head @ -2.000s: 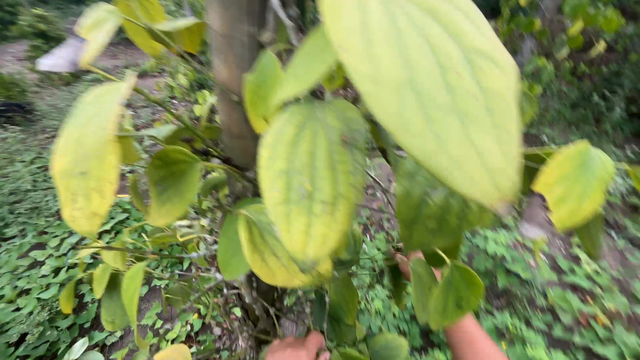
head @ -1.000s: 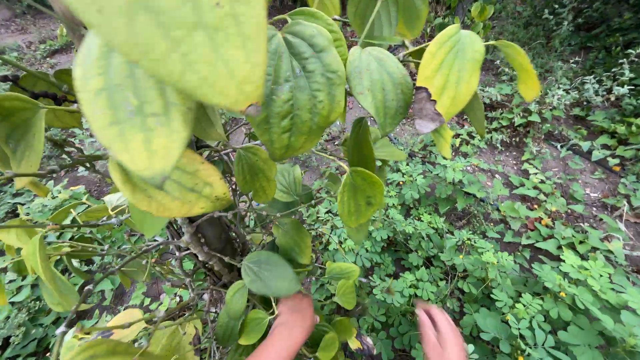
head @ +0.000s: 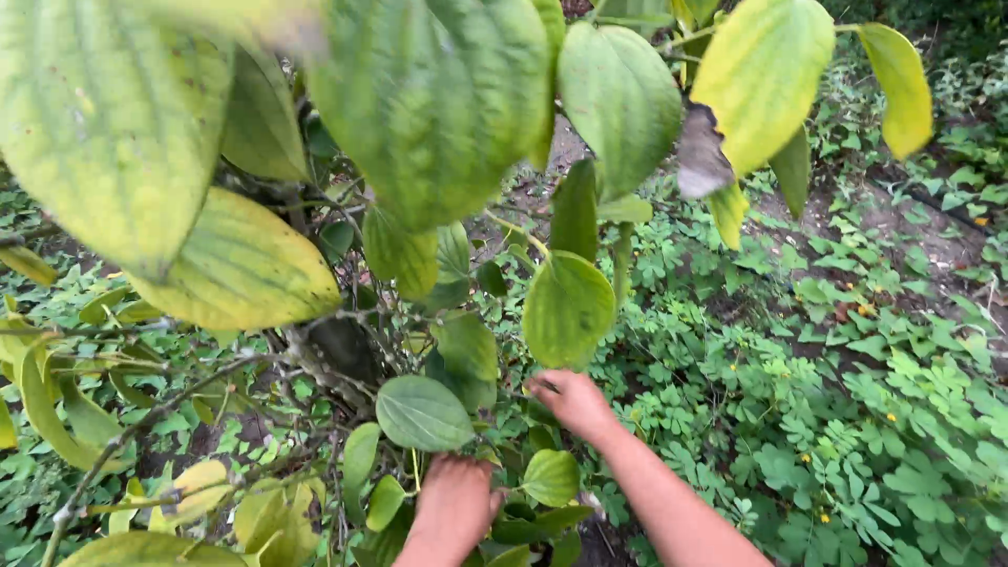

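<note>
A leafy climbing vine with thick woody stems (head: 315,364) fills the left and middle of the view. My left hand (head: 457,492) reaches into its lower foliage, just below a round green leaf (head: 424,413); leaves hide its fingertips. To the right and a little higher, my right hand (head: 573,400) has its fingers curled at the foliage, directly under a hanging yellow-green leaf (head: 568,309). Whether either hand grips a stem or leaf cannot be told. Large yellowing leaves (head: 236,264) hang above and to the left.
A bare branch (head: 150,417) slants across the lower left. A yellow leaf (head: 768,75) with a dry brown part (head: 702,153) hangs at the upper right. Low green ground plants (head: 787,425) cover the soil on the right, and a dark hose-like line (head: 937,206) lies behind them.
A second ago my right hand was apart from the vine, over the ground plants; now it is at the foliage beside my left hand. My left hand has stayed low in the leaves.
</note>
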